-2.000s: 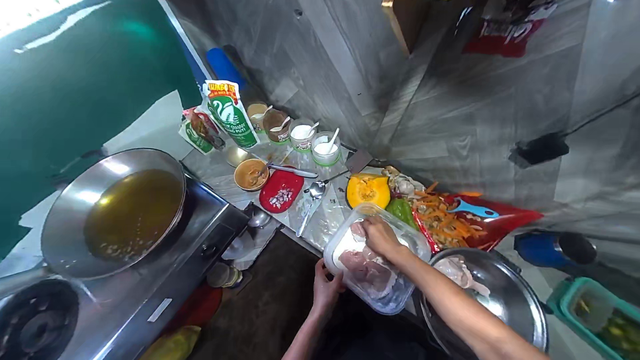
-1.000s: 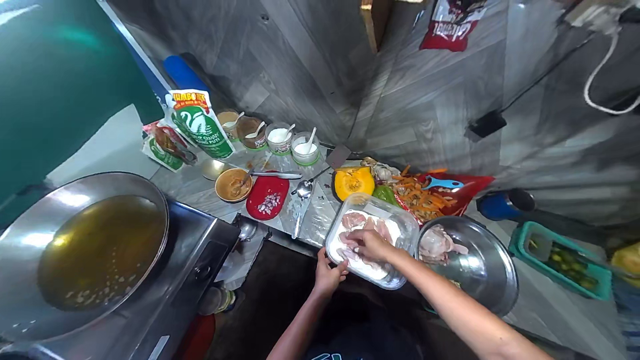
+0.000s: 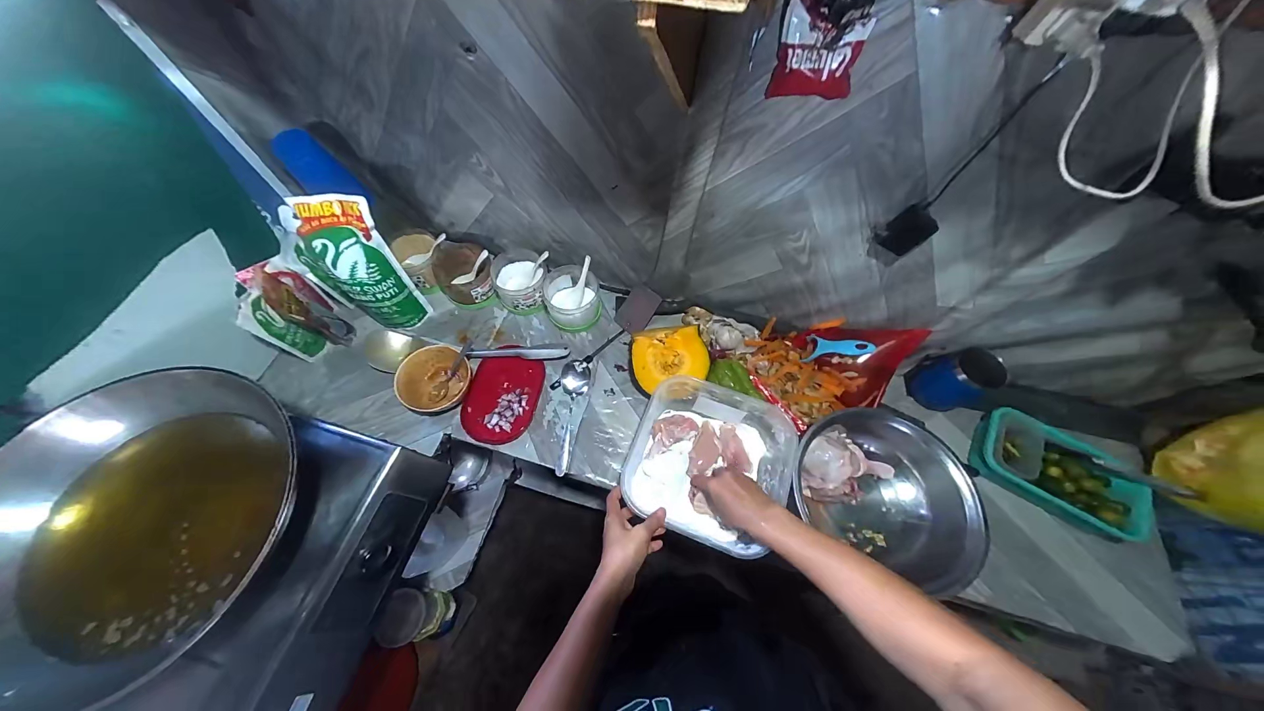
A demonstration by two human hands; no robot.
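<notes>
A clear plastic container (image 3: 780, 425) holds white flour-like powder (image 3: 664, 486) and pieces of raw meat (image 3: 733, 449). My left hand (image 3: 630, 536) grips the container's near left corner, thumb at the rim. Inside it, my right hand (image 3: 729, 497) has its fingers on a piece of meat, partly lifted from the powder; the fingertips are partly hidden. To the right, touching or close to the container, a steel basin (image 3: 928, 513) holds raw chicken (image 3: 834, 469). A halved squash (image 3: 670, 357) and a green vegetable (image 3: 733, 377) lie just behind the container.
At left, a wok of oil (image 3: 148, 523) sits on the stove (image 3: 365, 553). Behind are a red board (image 3: 479, 405) with chopped onion, a bowl (image 3: 432, 379), a knife (image 3: 518, 353), spoons and jars (image 3: 573, 296). Peelings (image 3: 800, 370), a blue mug (image 3: 953, 378) and a green tub (image 3: 1066, 504) stand right.
The container was tilted with my right hand deep in it; now it lies flatter and the meat is spread over the powder. My right hand has lifted a piece a little. The view has shifted.
</notes>
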